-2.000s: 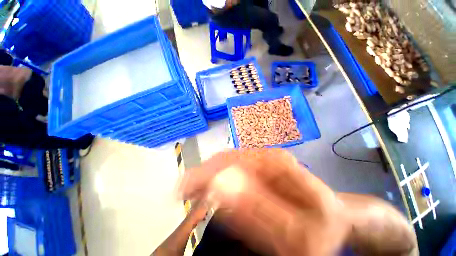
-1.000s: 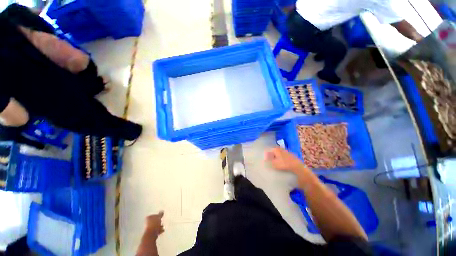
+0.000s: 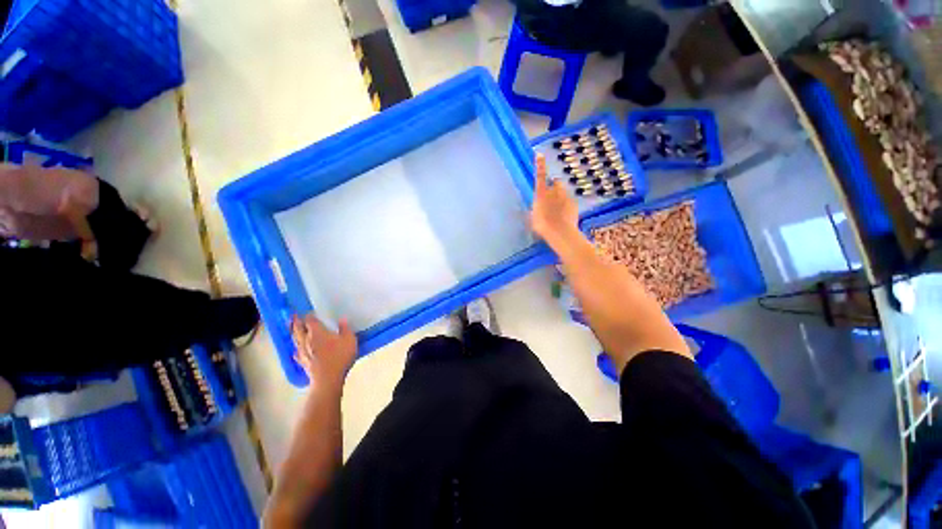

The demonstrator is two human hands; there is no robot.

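Observation:
A large blue crate (image 3: pixel 362 160) with a white liner and nothing else visible in it lies in front of me, above the floor. My left hand (image 3: pixel 324 347) is on its near left corner, fingers over the rim. My right hand (image 3: pixel 554 210) is on its right side, one finger pointing along the rim; the part of the grip outside the wall is hidden. Both hands are bare. What lies under the crate is hidden.
Right of it are a crate of joined parts in rows (image 3: pixel 591 162), a crate heaped with beige parts (image 3: pixel 661 253), a small crate of dark parts (image 3: pixel 673 139), a blue stool (image 3: pixel 692 377) and the curved bench. Seated people are at the left and top.
Both hands were apart from the crate a second ago and now hold its rim. The crate is tilted round in view and nearer me. The view has shifted.

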